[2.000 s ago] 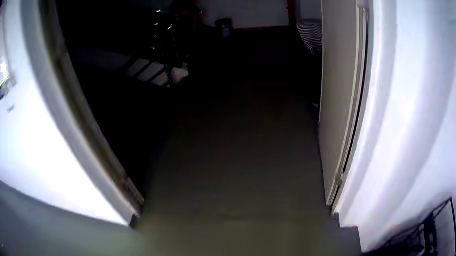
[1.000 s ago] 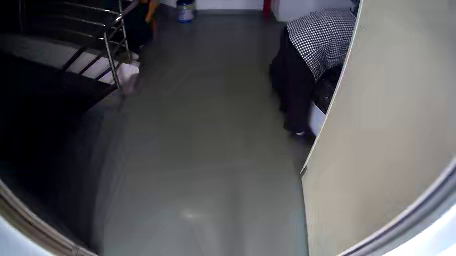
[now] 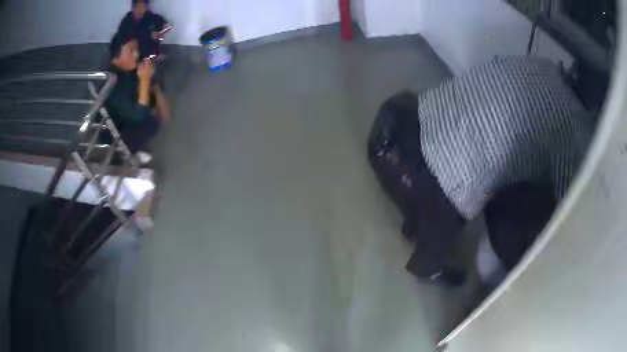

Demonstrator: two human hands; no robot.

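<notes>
Neither of my hands is in the picture. Nearest in front of me is the grey landing floor (image 3: 275, 206). A pale door (image 3: 550, 295) stands at the right edge, its edge running down to the lower middle right. Just beyond it a person in a black-and-white checked top (image 3: 502, 124) and dark trousers bends far forward. The door's edge cuts off part of this person, and what their hands do is hidden. A dark shape and something white show beneath their chest.
A steel stair handrail (image 3: 93, 127) stands at the left beside dark stairs. Behind it one person in dark green (image 3: 127, 96) squats, with another in dark clothes (image 3: 141, 24) further back. A waste bucket (image 3: 217, 51) and a red pipe (image 3: 345, 19) are at the back wall.
The view has moved forward through the doorway and brightened. The bending person, handrail and bucket appear larger and lower in view. The two people at the left now show clearly.
</notes>
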